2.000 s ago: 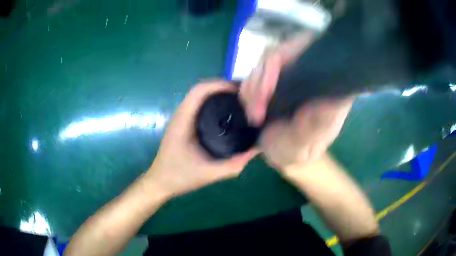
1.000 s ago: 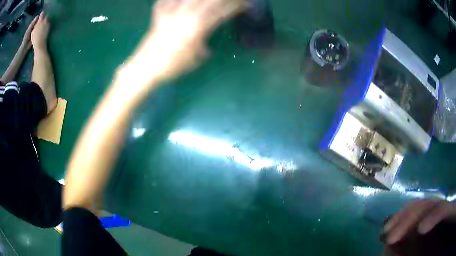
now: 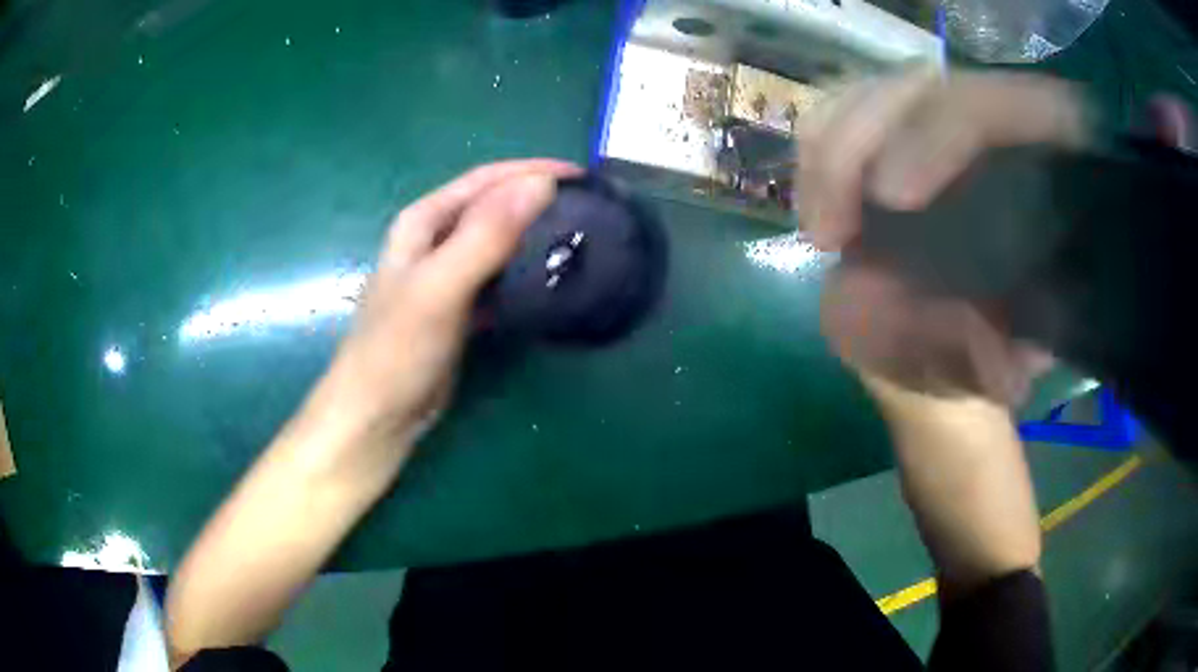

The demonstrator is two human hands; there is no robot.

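A round black housing (image 3: 602, 269) is in front of me over the bench, its dark end face with shiny spots facing up. My left hand (image 3: 447, 256) holds it from its left side. My right hand (image 3: 920, 236) is blurred and gripped around the thick black body of the electric screwdriver (image 3: 1090, 250), to the right of the housing and apart from it. The driver's bit cannot be made out. The screw feeder (image 3: 657, 99) stands beyond the housing, with its tan pick-up block (image 3: 773, 103) partly beside my right fingers.
The glossy green bench (image 3: 263, 171) spreads under my hands. A crumpled clear bag (image 3: 1025, 26) lies behind the feeder. A black object is cut off at the top edge. A blue item (image 3: 1097, 423) and a yellow line (image 3: 1090, 496) show at lower right. A tan piece (image 3: 4, 446) is at the left edge.
My left hand came back from the far side and now holds the housing near the middle. My right hand, empty-looking at lower right before, now holds the screwdriver. The view has shifted right.
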